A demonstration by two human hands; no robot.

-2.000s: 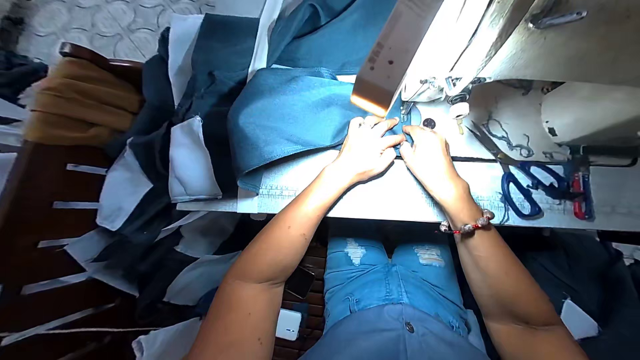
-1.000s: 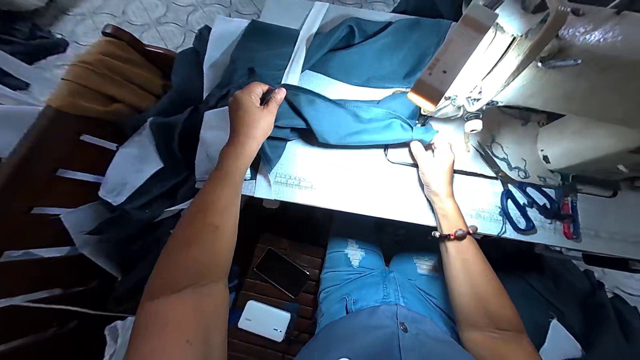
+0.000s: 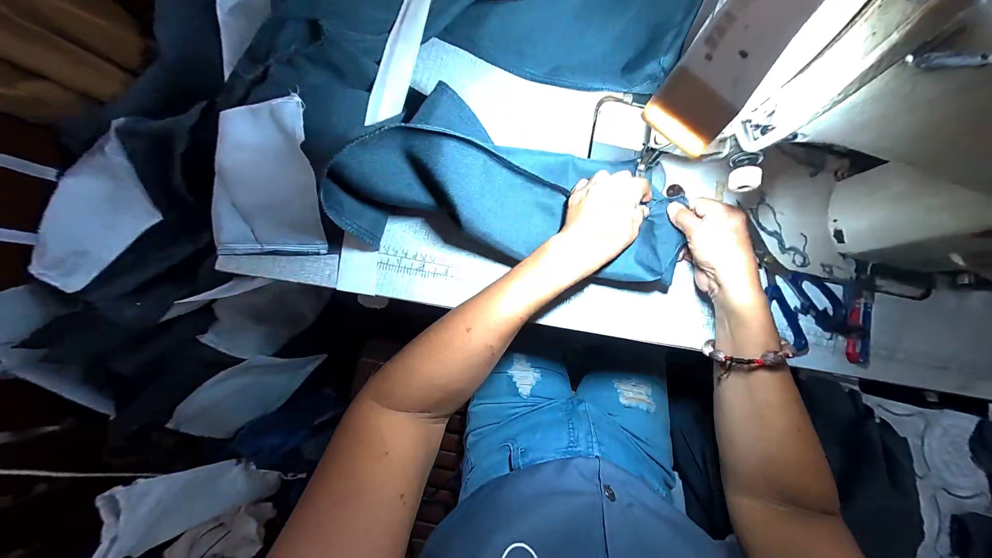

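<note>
A dark blue fabric piece (image 3: 465, 182) with a stitched edge lies folded across the sewing table. My left hand (image 3: 608, 209) grips it just below the presser foot (image 3: 645, 159) of the sewing machine (image 3: 891, 101). My right hand (image 3: 717, 240) pinches the right end of the same fabric between thumb and fingers, a little right of the left hand. Whether the fabric lies under the foot is hard to tell. A lit lamp (image 3: 690, 116) hangs over the needle area and partly hides it.
Blue-handled scissors (image 3: 810, 302) and a red and blue tool (image 3: 858, 322) lie right of my right hand. Loose thread (image 3: 783, 232) rests near the machine base. More dark blue cloth (image 3: 573, 39) lies behind, and pieces with white panels (image 3: 267, 174) hang at the left.
My left hand, out on the fabric's left part a second ago, is now close to the presser foot. My right hand now holds the fabric's right end. The view has moved closer.
</note>
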